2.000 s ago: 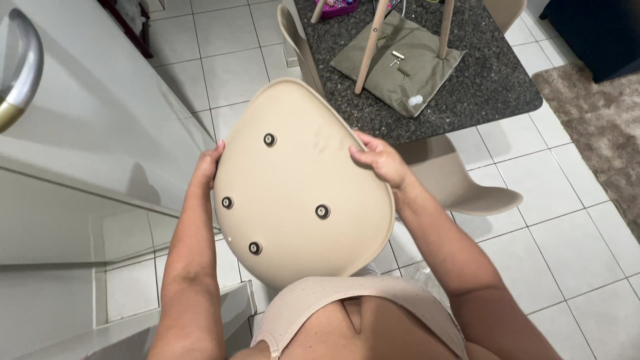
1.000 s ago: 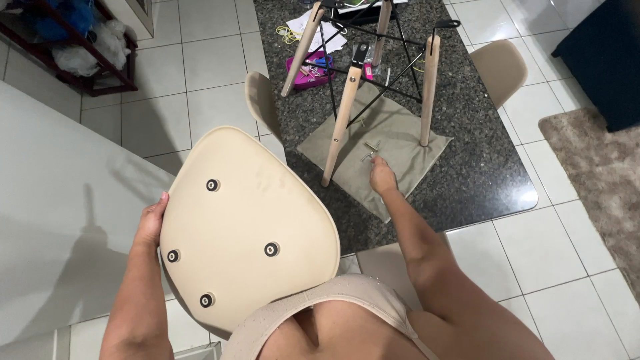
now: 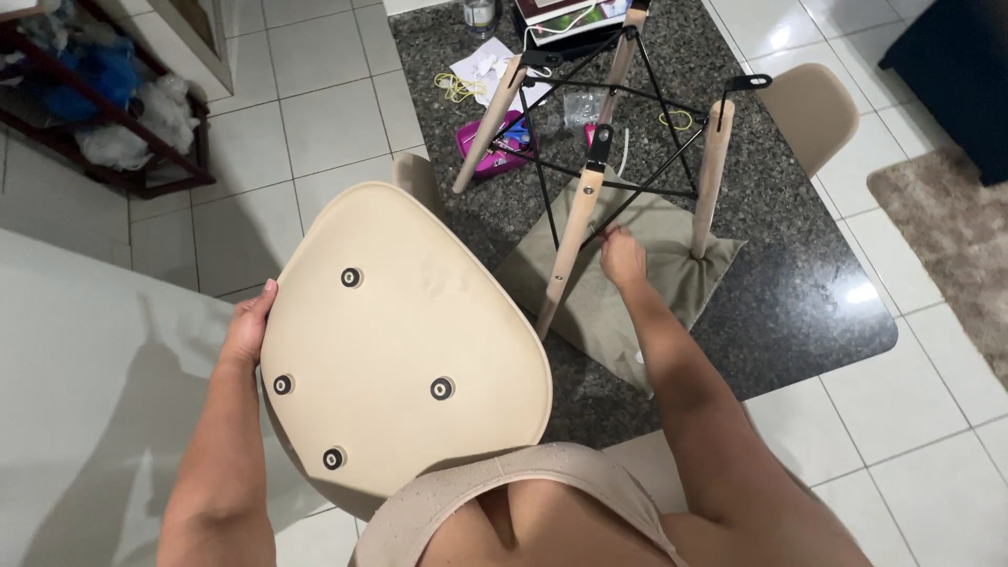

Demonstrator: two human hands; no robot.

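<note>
My left hand (image 3: 250, 323) grips the left edge of a beige plastic chair seat shell (image 3: 394, 331), its underside with several black-ringed screw mounts facing me and its near edge against my torso. My right hand (image 3: 624, 256) reaches down to a grey-green cloth (image 3: 669, 272) on the table, just right of the nearest wooden leg; its fingertips are at small metal pieces (image 3: 592, 228), and whether it holds one is unclear. The chair leg frame (image 3: 579, 213), wooden legs with black metal rods and brackets, stands on the granite table, partly over the cloth.
On the dark granite table (image 3: 787, 291) are a magenta tray (image 3: 492, 161) with small tools, yellow cord (image 3: 458, 88), papers and a clear plastic bag (image 3: 581, 109). Beige chairs (image 3: 811, 118) stand around it. A dark red rack (image 3: 177, 169) with plastic bags is at the far left.
My right hand has let go of the seat shell's edge and reached down to the cloth on the table. My left hand still holds the shell. The view has shifted.
</note>
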